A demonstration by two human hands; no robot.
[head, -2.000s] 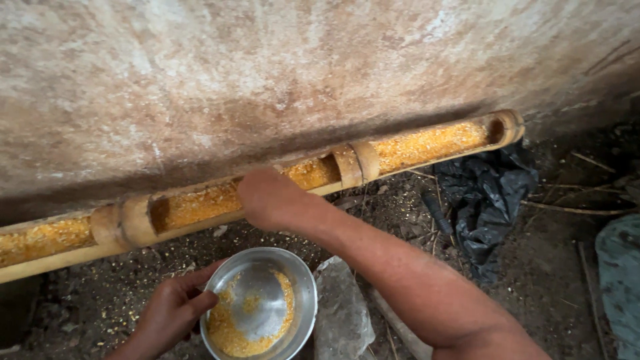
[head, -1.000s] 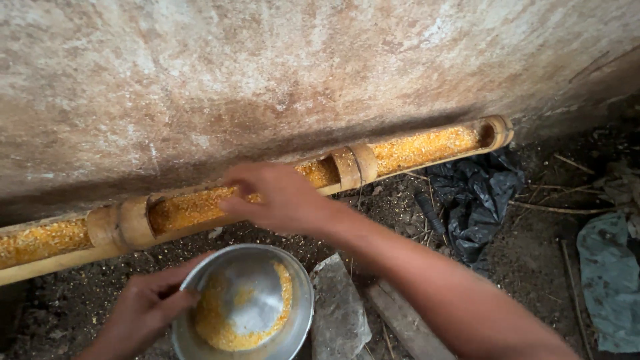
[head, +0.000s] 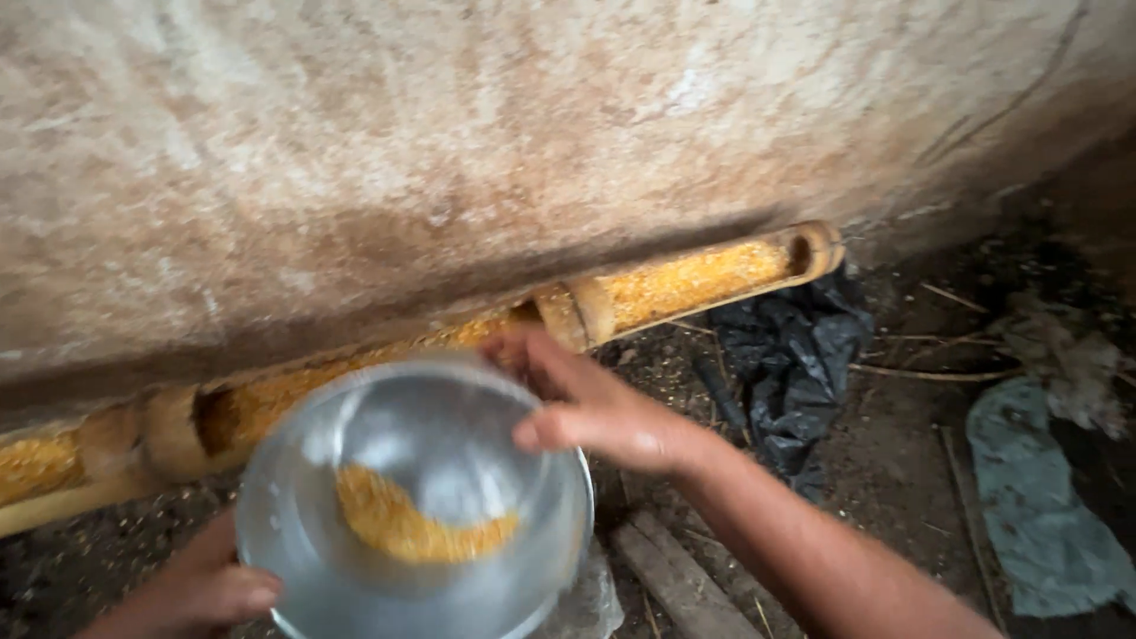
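A round metal bowl (head: 453,461), blurred, holds a curved band of yellow crushed grain (head: 417,524). My left hand (head: 209,577) grips its lower left rim, thumb on the near edge. At the bowl's upper right edge is my right hand (head: 590,408), its thumb over the rim and its fingers spread at the far side; whether it bears any weight cannot be told. Behind the bowl a split bamboo trough (head: 568,312) runs along the wall, its sections filled with yellow grain (head: 701,282). The bowl hides part of the middle section.
A stained wall (head: 444,160) rises behind the trough. Black plastic sheeting (head: 790,364) lies under its right end. On the dirt floor are a wooden board (head: 683,577), thin sticks (head: 941,373) and a greenish plastic sheet (head: 1047,506). A pale slab shows partly beside the bowl.
My right hand has left the trough's middle section and come to the bowl's rim. The bowl, still in my left hand, has been raised toward the trough, and its grain has shifted.
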